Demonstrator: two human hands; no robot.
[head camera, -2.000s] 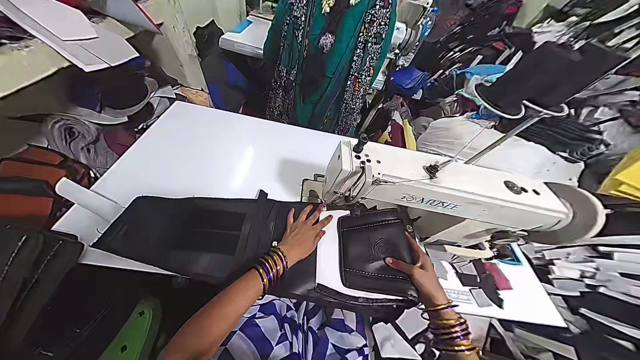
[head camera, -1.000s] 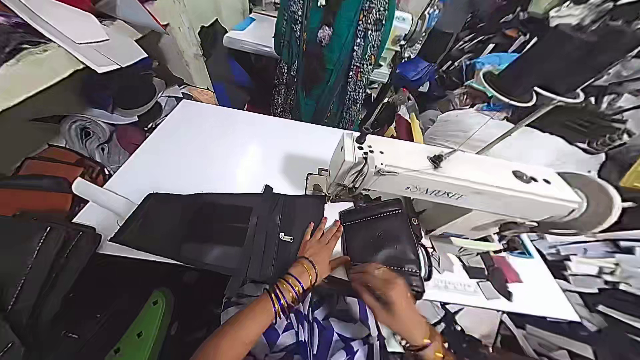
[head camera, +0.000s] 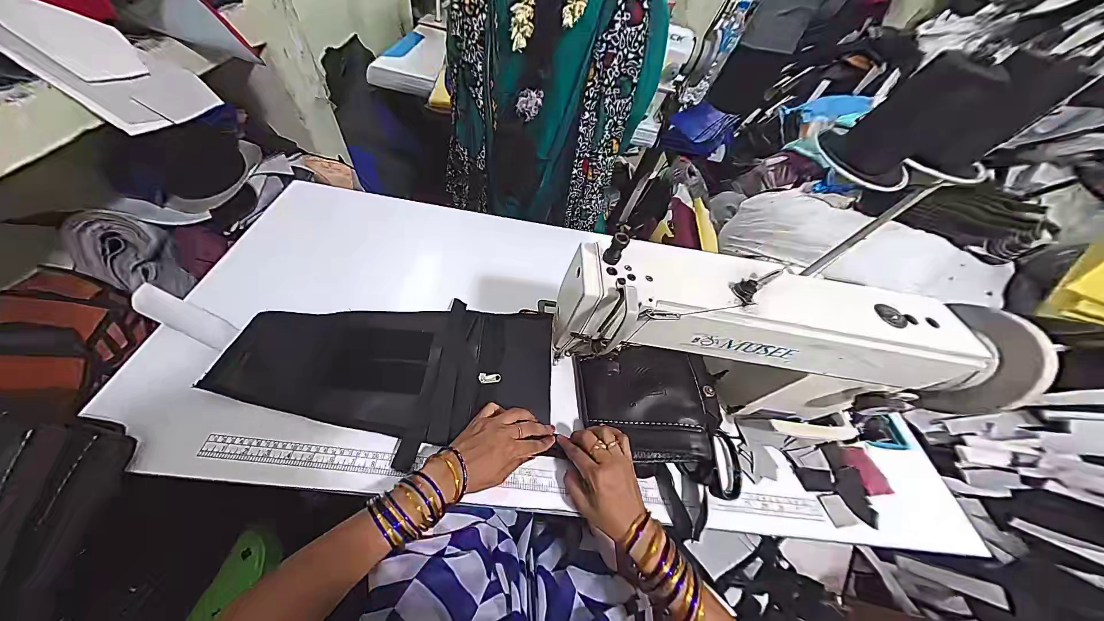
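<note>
My left hand (head camera: 509, 444) rests on the near edge of a flat black fabric piece (head camera: 345, 358) with a zip and a silvery zip pull (head camera: 490, 378). My right hand (head camera: 601, 470) lies by the near left corner of a black leather bag (head camera: 647, 401). The fingertips of both hands meet at the gap between the two, over a white strip (head camera: 563, 388); whether they pinch anything is hard to tell. Just beyond stands the white sewing machine (head camera: 776, 345), its needle end above the strip and its arm over the bag's far edge.
A printed ruler scale (head camera: 293, 453) runs along the near edge of the white table (head camera: 362, 233). A white roll (head camera: 181, 315) lies at left. Fabric scraps (head camera: 841, 483) lie at right. Across the table stands a person in green clothing (head camera: 556, 112). Heaped material surrounds the table.
My right hand has moved from the bag's right side to its near left corner. My left hand has slid toward the near edge of the fabric. The zip pull shows now, unlike two seconds ago.
</note>
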